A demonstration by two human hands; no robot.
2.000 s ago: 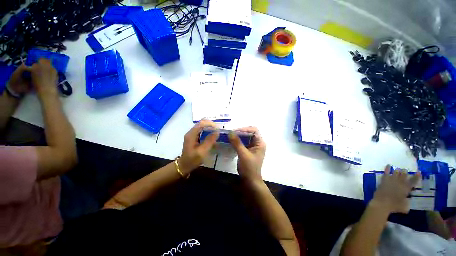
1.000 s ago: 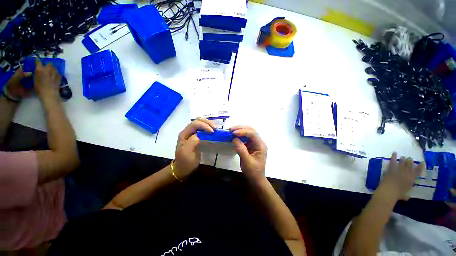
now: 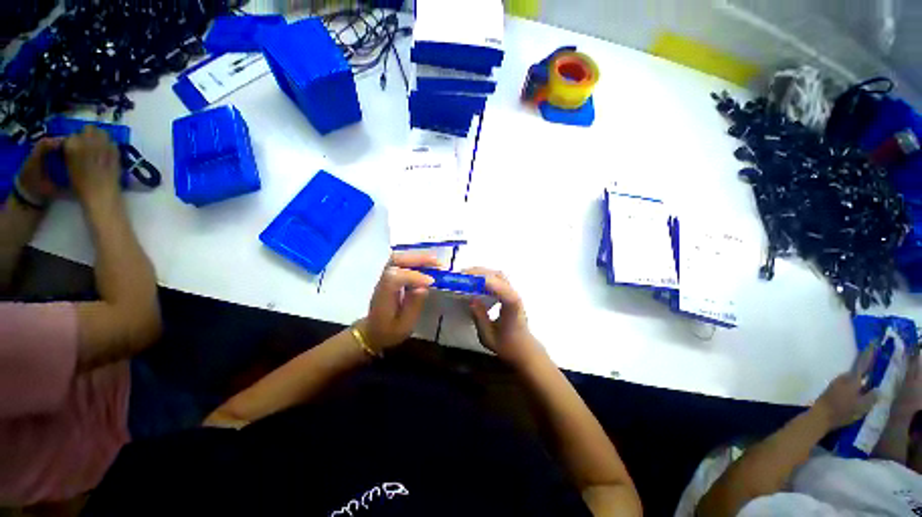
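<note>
A retail box [image 3: 457, 282] is held end-on in front of me over the table's front edge and shows as a thin blue bar with a pale edge. My left hand [image 3: 398, 301] grips its left end, with the fingers along the top side. My right hand [image 3: 501, 315] holds its right end, with fingers on the top edge and the thumb below. The box's broad face is hidden from this angle. Just beyond it, white-topped cartons [image 3: 428, 197] lie in a row leading to a taller stack [image 3: 458, 35].
Blue insert trays [image 3: 317, 221] lie ahead left, with nested blocks [image 3: 215, 157] behind. A tape roll [image 3: 572, 81] stands behind. Cartons [image 3: 643, 240] lean at right, near a black cable heap [image 3: 815, 197]. Neighbours' hands work at far left [image 3: 89, 162] and lower right [image 3: 847, 397].
The box in my hands has turned from a dark, then bright blue side to a printed blue bar, slightly tilted. The right neighbour has lifted a box off the table.
</note>
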